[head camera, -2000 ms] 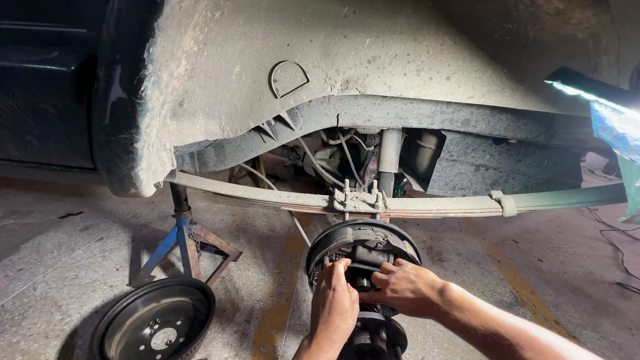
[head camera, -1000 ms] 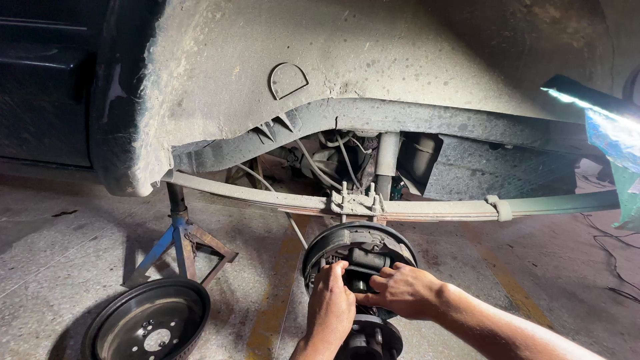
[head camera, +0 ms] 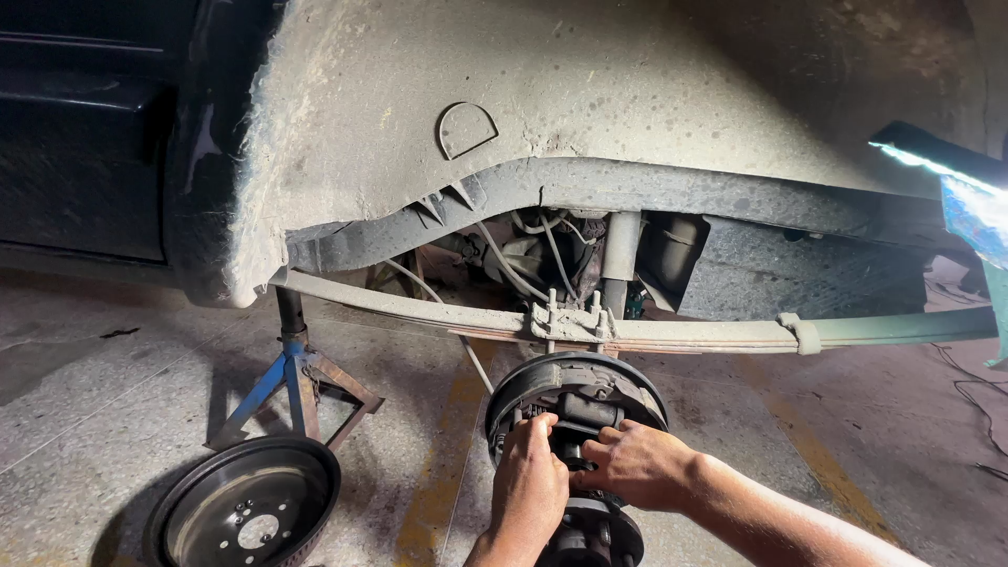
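An open drum brake assembly (head camera: 647,394) sits below the leaf spring (head camera: 693,334), with its brake shoes and wheel cylinder (head camera: 591,409) exposed. On its left side my left hand (head camera: 534,465) has its fingers bent at the parts under the cylinder, near a small coil spring (head camera: 537,410). From the right, my right hand (head camera: 642,465) reaches into the middle of the assembly, its fingers curled close to the left hand. Whatever the fingertips touch or grip is hidden. The wheel hub (head camera: 602,531) stands just below both hands.
A removed brake drum (head camera: 321,472) lies on the floor at the lower left. Behind it a blue jack stand (head camera: 298,386) stands beneath the vehicle. The shock absorber (head camera: 622,244) rises behind the leaf spring. A bright work lamp (head camera: 937,161) is at the right, above cables (head camera: 972,386) on the floor.
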